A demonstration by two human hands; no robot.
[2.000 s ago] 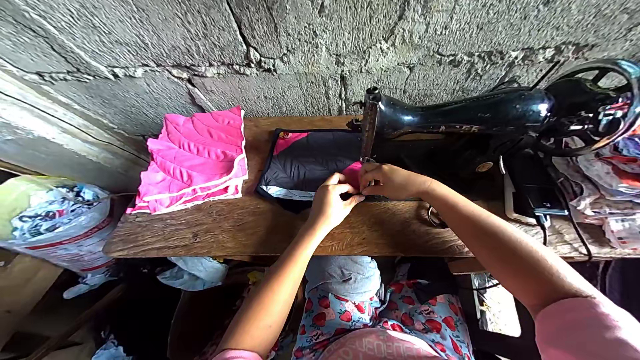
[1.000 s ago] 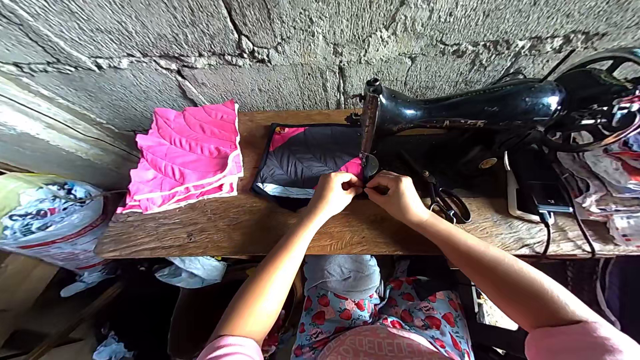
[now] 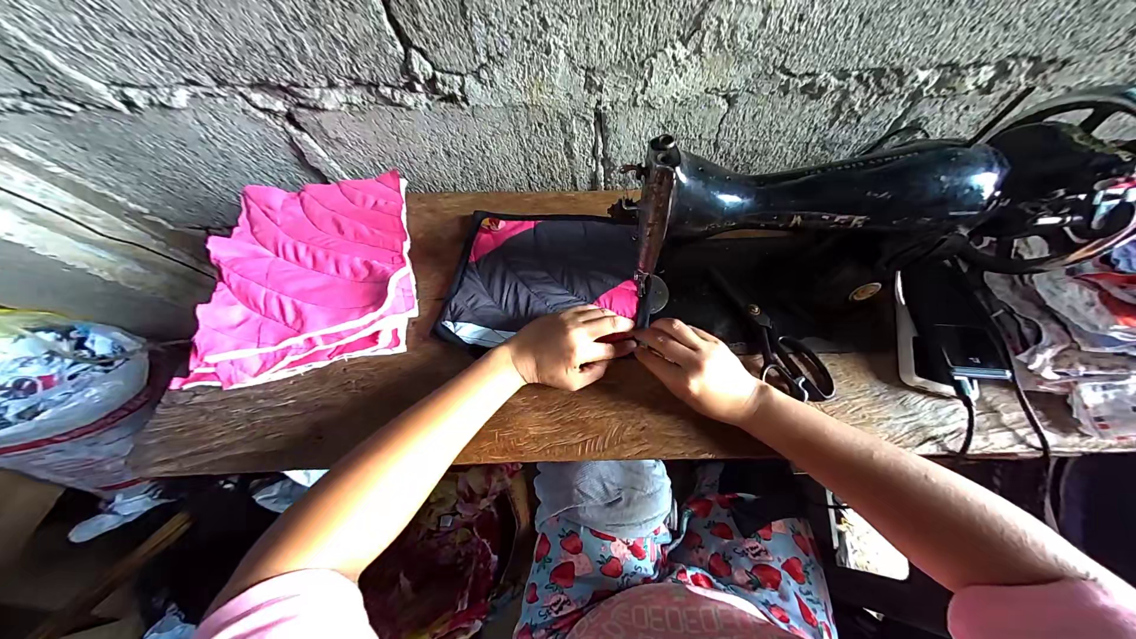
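A dark grey and pink quilted fabric piece [image 3: 541, 266] with dark edging lies on the wooden table, its right end under the needle area of a black sewing machine [image 3: 825, 191]. My left hand [image 3: 572, 346] pinches the fabric's near right edge just left of the presser foot. My right hand [image 3: 697, 368] holds the same edge on the other side, its fingertips almost touching those of the left. The fingers hide the exact grip. Black-handled scissors [image 3: 794, 364] rest on the table to the right of my right hand.
Pink fabric pieces with white edges [image 3: 306, 275] lie at the left. A phone with a cable [image 3: 967, 351] and stacked cloth [image 3: 1065, 346] are at the right. A filled sack [image 3: 71, 399] stands beyond the left table end; a concrete block wall [image 3: 515, 133] rises behind.
Two seconds ago my right hand was over the fabric by the needle; it has since drawn back toward the near edge, and the scissors show more fully.
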